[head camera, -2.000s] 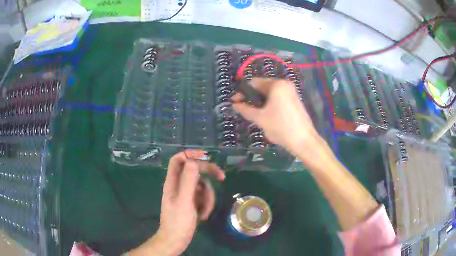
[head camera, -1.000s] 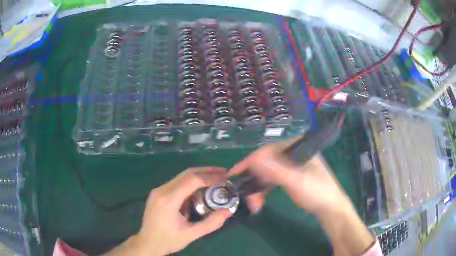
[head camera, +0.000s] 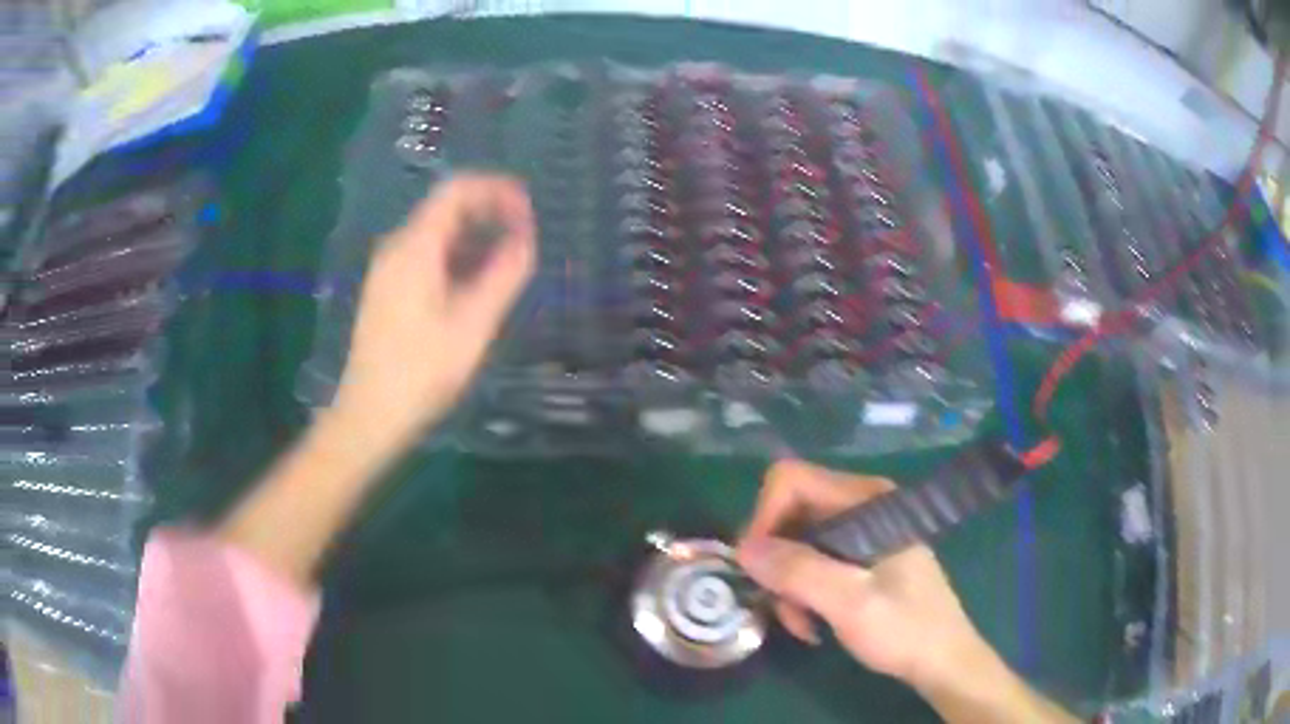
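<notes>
The squat round metal fixture (head camera: 700, 601), with a silver rim and pale rings on top, sits on the green mat. My right hand (head camera: 849, 573) grips the black ribbed probe (head camera: 920, 506) like a pen, its fingers beside the fixture's right rim; the probe's tip is hidden. My left hand (head camera: 446, 283) is over the left part of the main clear tray (head camera: 594, 410), fingers curled together and blurred. A dark patch shows between them, but I cannot tell if it is a part. Rows of small dark discs (head camera: 736, 248) fill the tray's right half.
Another clear tray with reddish rows (head camera: 78, 283) is at the left edge. A rear-right tray (head camera: 1118, 212) holds disc rows. A right-hand tray shows a tan sheet (head camera: 1231, 523). The red cable (head camera: 1188, 283) loops to the upper right. Papers on a blue holder (head camera: 156, 99) lie back left.
My left hand has left the fixture and moved up over the main tray. My right hand keeps the probe beside the fixture, which shows uncovered on the mat. The view has shifted.
</notes>
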